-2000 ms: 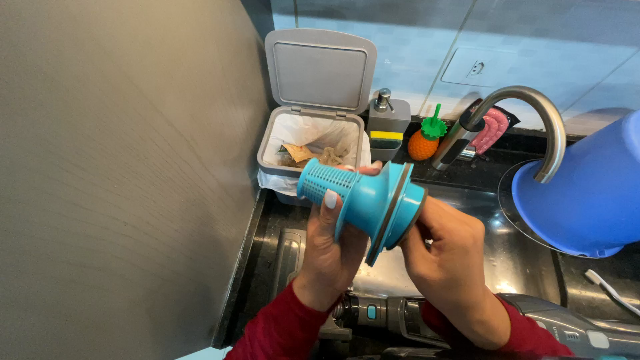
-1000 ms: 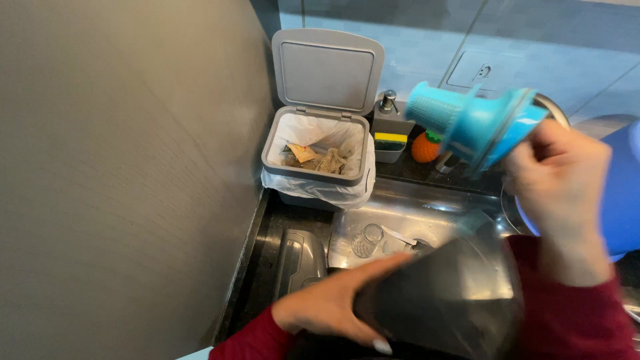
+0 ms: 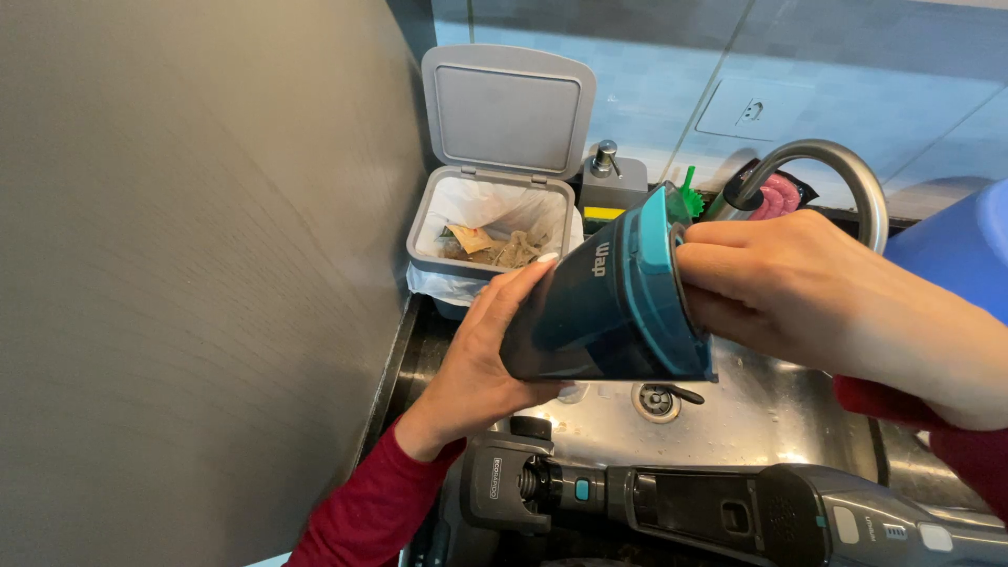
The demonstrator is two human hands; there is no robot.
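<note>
My left hand (image 3: 480,358) grips the dark translucent dust container (image 3: 583,315) of a Wap vacuum cleaner, which is tilted over the sink. At its opening, my right hand (image 3: 756,276) has its fingers inside the rim of the turquoise filter piece (image 3: 655,236), which sits in the container's mouth. Most of that piece is hidden by the container wall. Below both hands lies the grey body of the stick vacuum (image 3: 701,504). Behind my left hand stands a small grey bin (image 3: 420,232) with its lid up, a white liner and dusty waste inside.
The steel sink (image 3: 756,402) has a drain strainer (image 3: 656,400). Behind it are a soap dispenser (image 3: 614,185) with a yellow sponge (image 3: 603,213), a green-leaved brush (image 3: 690,197), a curved faucet (image 3: 854,181) and a pink packaged item (image 3: 778,197). A blue tub (image 3: 961,244) stands right, a grey panel (image 3: 197,276) left.
The turquoise filter piece, held apart from the container a second ago, is now in its mouth. My right hand has come down and left to it; my left hand has raised the container.
</note>
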